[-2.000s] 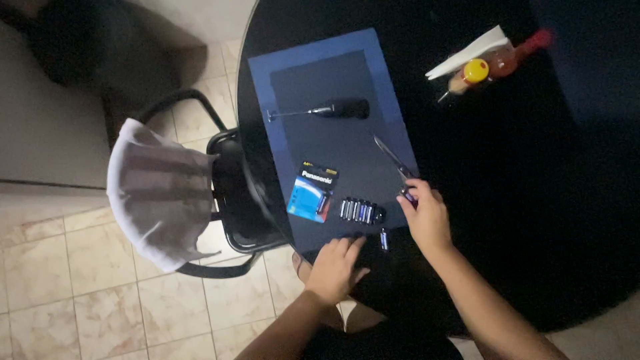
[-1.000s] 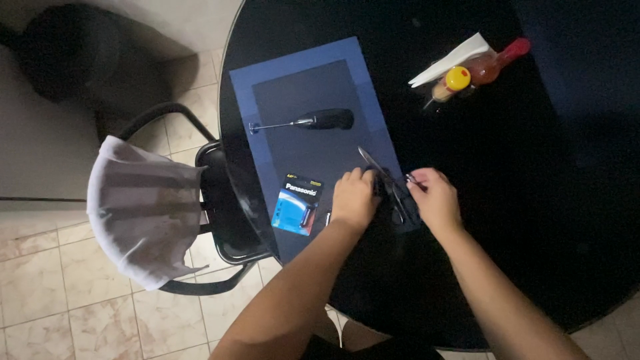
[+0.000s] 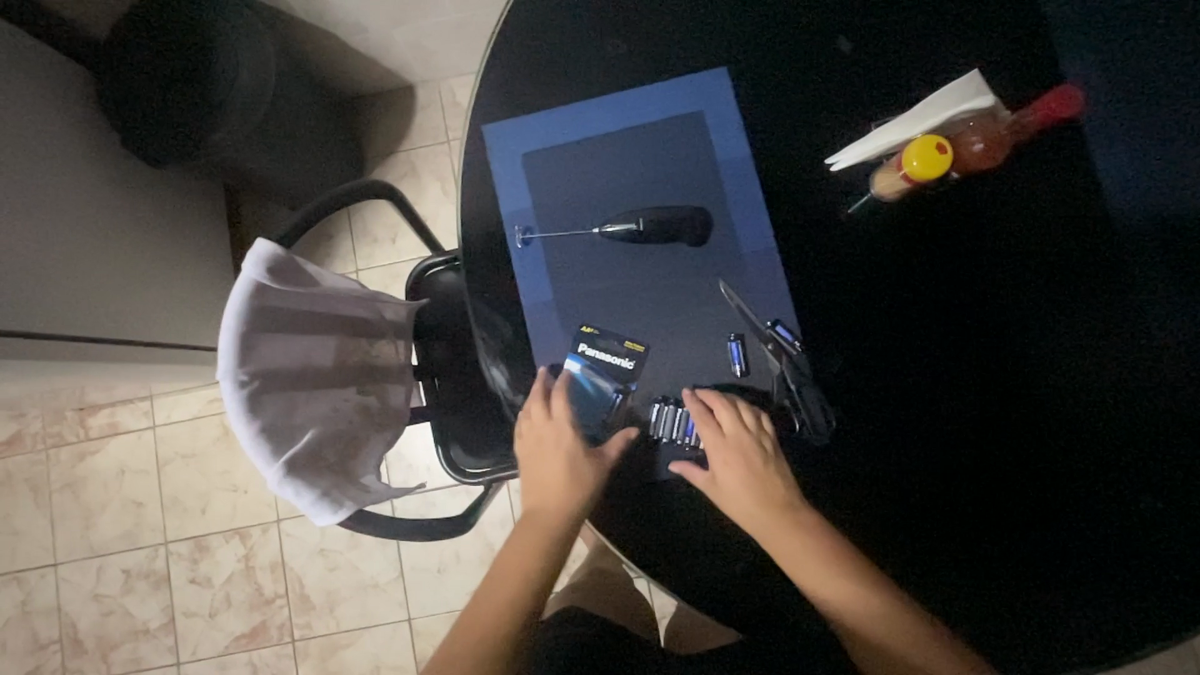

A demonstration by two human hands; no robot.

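Observation:
My left hand (image 3: 562,450) rests on the lower part of a Panasonic battery blister pack (image 3: 607,359), fingers spread; whether it grips the pack is unclear. Over the right end of a row of several AA batteries (image 3: 667,424) lies my right hand (image 3: 741,455), its fingers hiding part of the row. Scissors (image 3: 792,380) with slightly parted blades lie right of that hand. One loose battery (image 3: 738,355) sits left of the blades, another battery (image 3: 784,335) beside them on the right. A black handheld milk frother (image 3: 656,227) lies higher on the blue-bordered placemat (image 3: 619,98).
The round black table (image 3: 937,375) has a curved left edge. At its upper right stand white napkins (image 3: 923,117), a yellow-capped toothpick holder (image 3: 926,158) and a red-topped bottle (image 3: 984,145). A chair with a white cloth (image 3: 319,375) is at the left.
My left hand has moved left from beside the scissors onto the battery pack. My right hand has moved left and down to the battery row. Two loose batteries now show near the scissors.

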